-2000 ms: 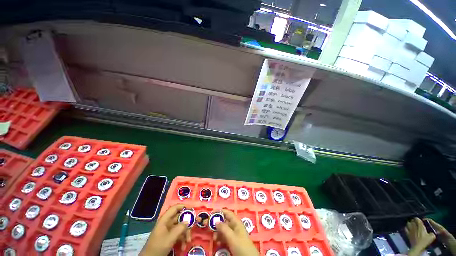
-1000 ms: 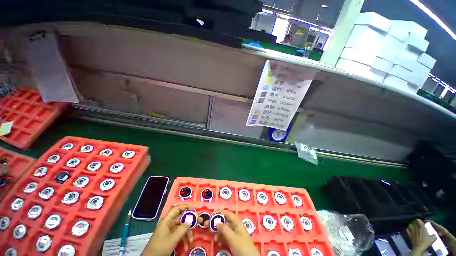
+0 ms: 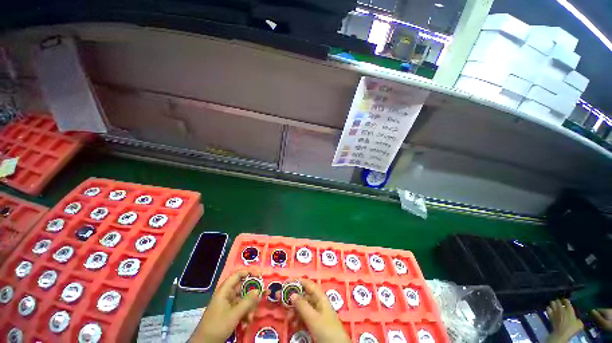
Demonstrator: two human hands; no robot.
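My left hand (image 3: 230,309) and my right hand (image 3: 317,313) are over the left part of the coral-red working tray (image 3: 396,317). Each holds a round watch module by its edge, face up with a green-yellow ringed display: the left module (image 3: 252,287) and the right module (image 3: 292,293). A thumb covers the lower part of each face. A dark disc (image 3: 274,290) shows between the hands. Two modules in the back row show dark faces with red. Most others in the tray show silver-white ringed backs.
A smartphone (image 3: 204,261), a teal pen (image 3: 169,311) and a printed sheet (image 3: 187,325) lie left of the tray. Stacked red trays (image 3: 190,226) stand further left. Crumpled clear plastic (image 3: 468,309) lies right. A black tray (image 3: 504,268) and another person's hands (image 3: 564,320) are far right.
The displays on the two held modules have changed from purple-white to green-yellow rings. My hands have barely moved. At far right, the other person's bright device no longer shows in the hand.
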